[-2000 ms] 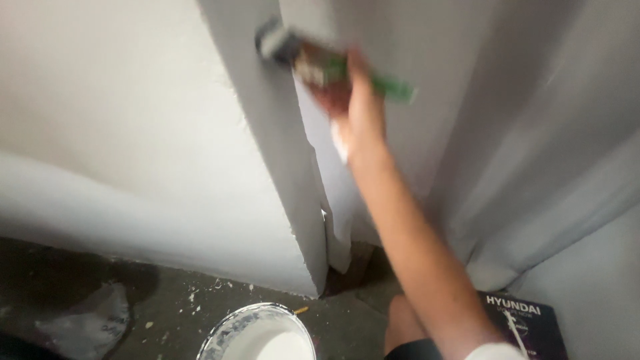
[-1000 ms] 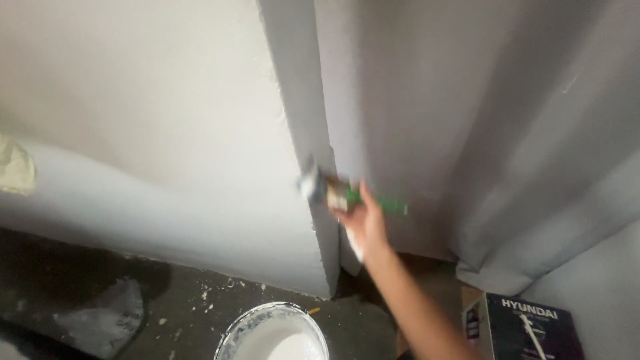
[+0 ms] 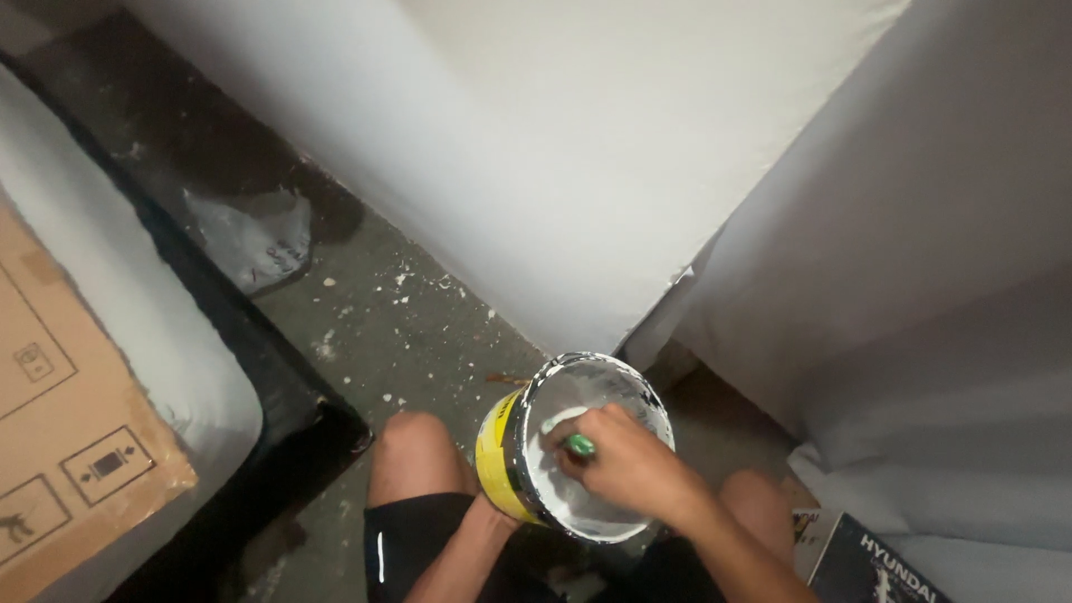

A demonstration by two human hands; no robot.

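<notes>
My right hand (image 3: 624, 456) grips the green handle (image 3: 579, 445) of a paintbrush over the mouth of a paint bucket (image 3: 501, 456). The brush head is hidden, down inside the bucket by the white paint (image 3: 557, 494). The bucket is tilted, has a yellow and black outside, and its rim is smeared with white. My left hand (image 3: 496, 512) is at the bucket's lower left side; its fingers are out of sight behind the bucket. Just beyond the rim stands the corner of a white wall (image 3: 620, 167).
A grey sheet (image 3: 921, 276) hangs at the right, above a Hyundai box (image 3: 879, 561). On the left lie a cardboard box (image 3: 84, 377) and a black-edged item (image 3: 293, 402). A clear plastic bag (image 3: 260, 239) rests on the paint-spotted floor (image 3: 385, 318).
My right hand, with the brush, has left the wall's narrow edge and come down into the bucket. My left hand now shows beside the bucket. The view has swung left and down.
</notes>
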